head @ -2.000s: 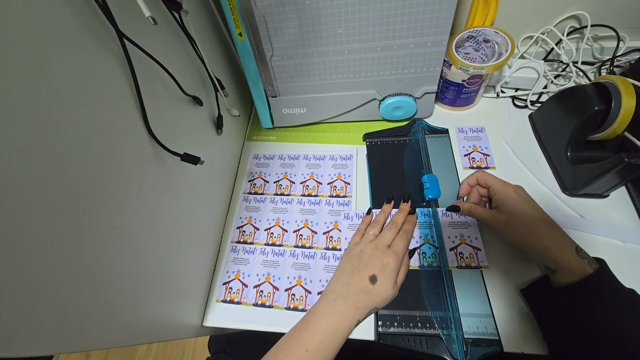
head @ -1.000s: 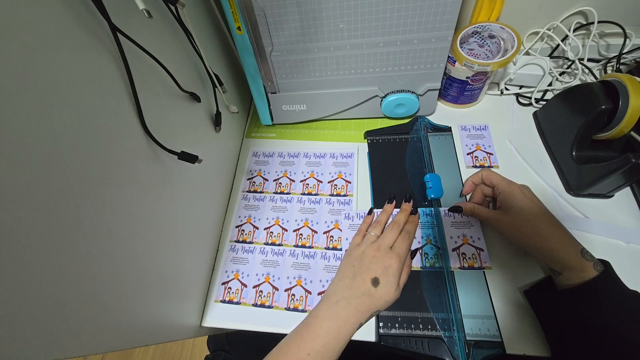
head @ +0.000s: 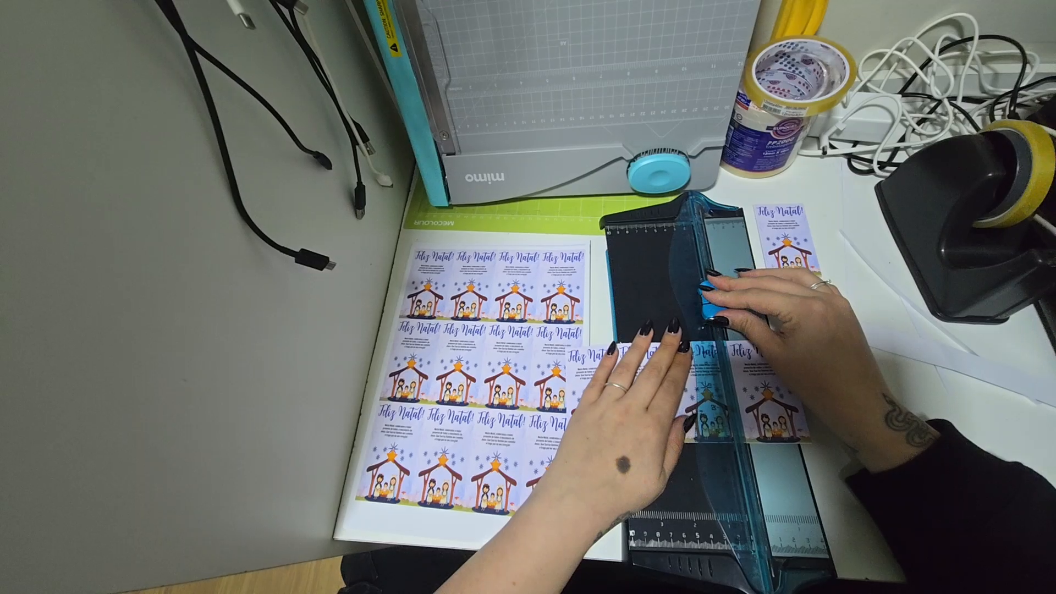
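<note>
A sliding paper trimmer (head: 643,285) with a dark base and a clear blue rail lies upright in view. Across it, beneath the rail, runs a printed strip of nativity cards (head: 771,396). My left hand (head: 631,429) presses flat on that strip, left of the rail, fingers spread. My right hand (head: 784,322) grips the blue cutter slide (head: 710,302) on the rail, just above the strip. Left of the trimmer, printed card sheets (head: 487,371) lie stacked. One separate small card (head: 785,235) rests right of the trimmer's top, partly behind my right hand.
A larger grey and teal paper cutter (head: 569,99) stands behind, over a green mat (head: 520,216). Tape rolls (head: 763,124), a black tape dispenser (head: 949,223) and tangled cables (head: 924,82) sit to the right. Black cables (head: 223,157) hang at left. Paper offcuts (head: 949,346) lie below the dispenser.
My right hand has moved up from the strip's right part to the cutter slide and taken hold of it. My left hand stays pressed on the strip.
</note>
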